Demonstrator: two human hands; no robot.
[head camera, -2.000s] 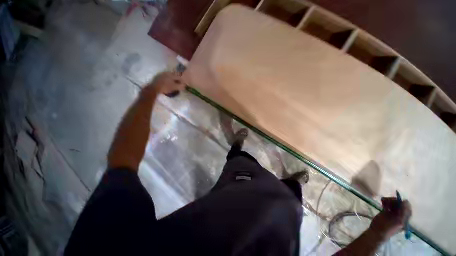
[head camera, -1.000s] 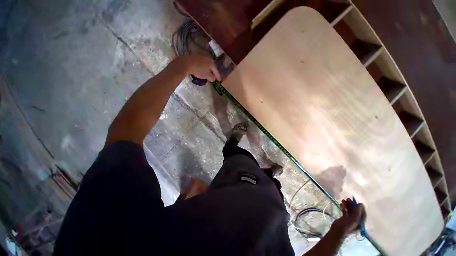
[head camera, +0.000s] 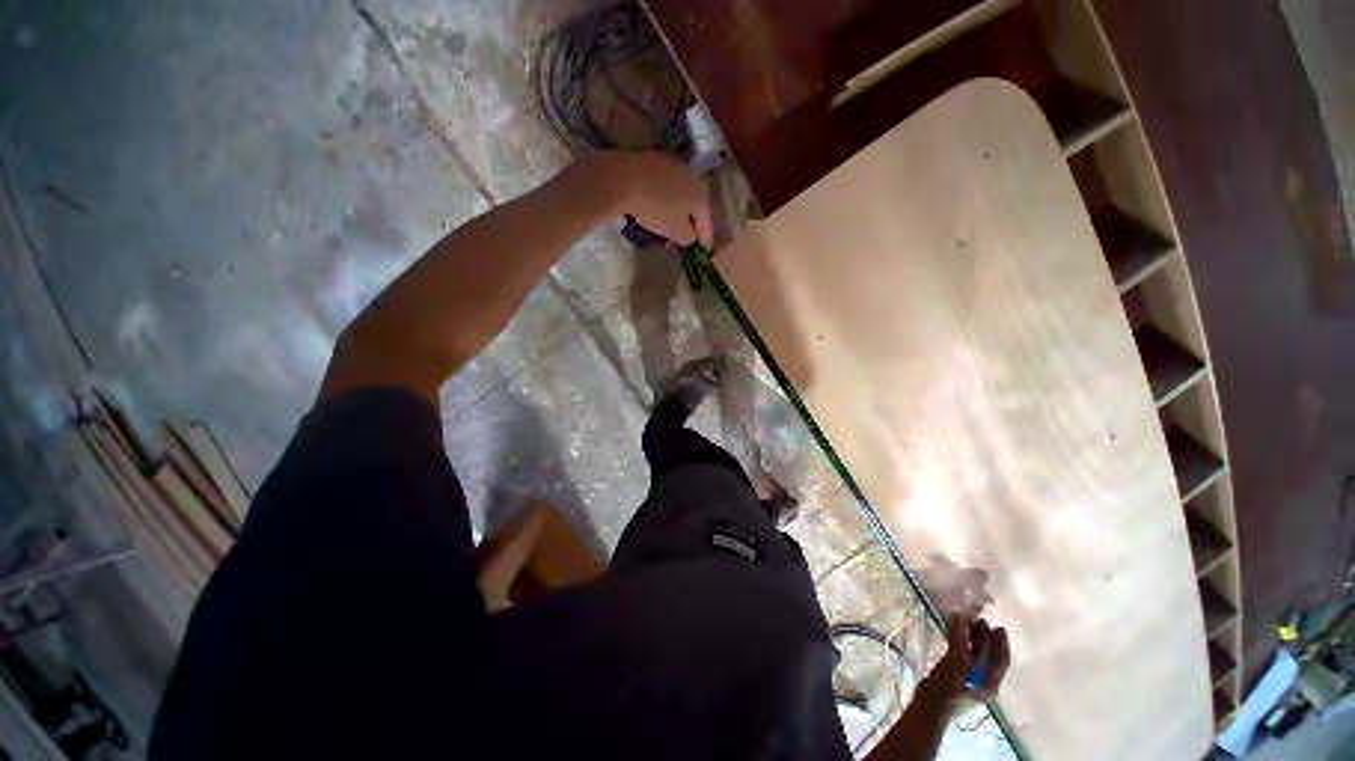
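A pale plywood panel (head camera: 1011, 402) with a rounded far corner lies in front of me. The tape measure blade (head camera: 810, 421) runs along its near edge. My left hand (head camera: 664, 196) is at the panel's upper left corner, closed on the dark tape case (head camera: 642, 234). My right hand (head camera: 969, 659) is at the lower part of the near edge, by the blade. It holds a blue pen (head camera: 976, 677), mostly hidden by the fingers. Whether the right fingers also pinch the blade cannot be told.
The compartment frame (head camera: 1159, 305) curves beyond the panel on the reddish-brown table (head camera: 1278, 223). Cables coil on the floor (head camera: 602, 75) and by my right arm. Tools (head camera: 1315, 677) lie at the lower right. Wood strips (head camera: 164, 483) lie at the left.
The view has turned, and the panel now stands steeper in the picture. Both hands remain at the panel's near edge with the blade stretched between them. More tools and wood strips show.
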